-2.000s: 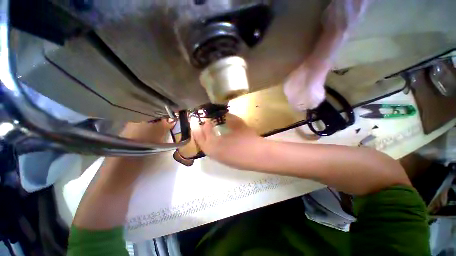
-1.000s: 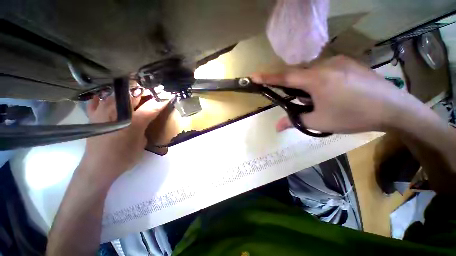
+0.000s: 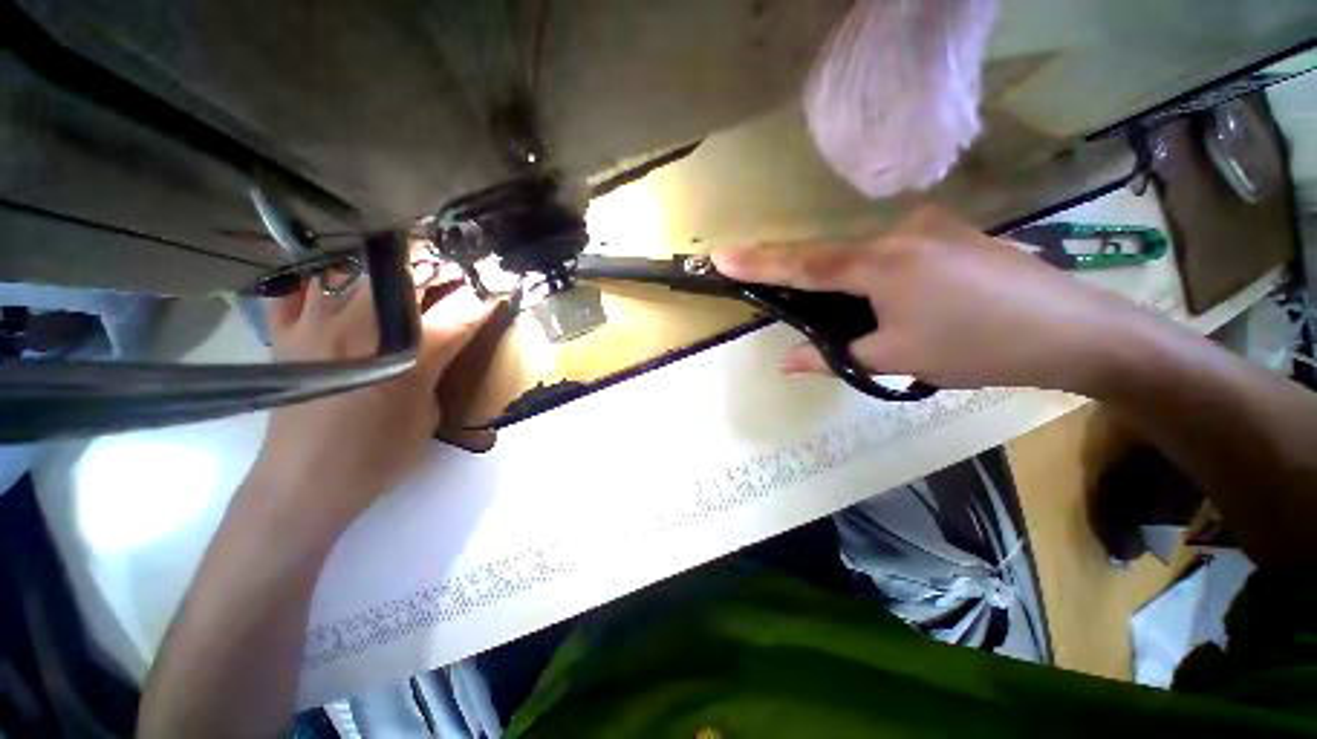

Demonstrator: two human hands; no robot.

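My right hand (image 3: 924, 296) holds the black-handled fabric scissors (image 3: 812, 321). Their blades point left to the presser foot and needle area (image 3: 535, 267) of the sewing machine (image 3: 318, 116). My left hand (image 3: 354, 347) is at the left of the needle, partly hidden by a metal bar; its fingertips are in the lamp glare. What it holds cannot be made out. A small dark piece (image 3: 470, 435) lies at the edge of the machine bed below the needle.
Green thread snips (image 3: 1105, 246) lie at right beside a brown board (image 3: 1228, 217) with a clear dish (image 3: 1245, 149). A pink-white thread hank (image 3: 898, 94) hangs from the machine. The white table (image 3: 578, 505) has a printed ruler. Bundled grey cloth (image 3: 939, 563) is below.
My right hand left the needle area and took the black scissors from the machine bed, bringing the blades to the needle. Over the last second the hands have barely moved.
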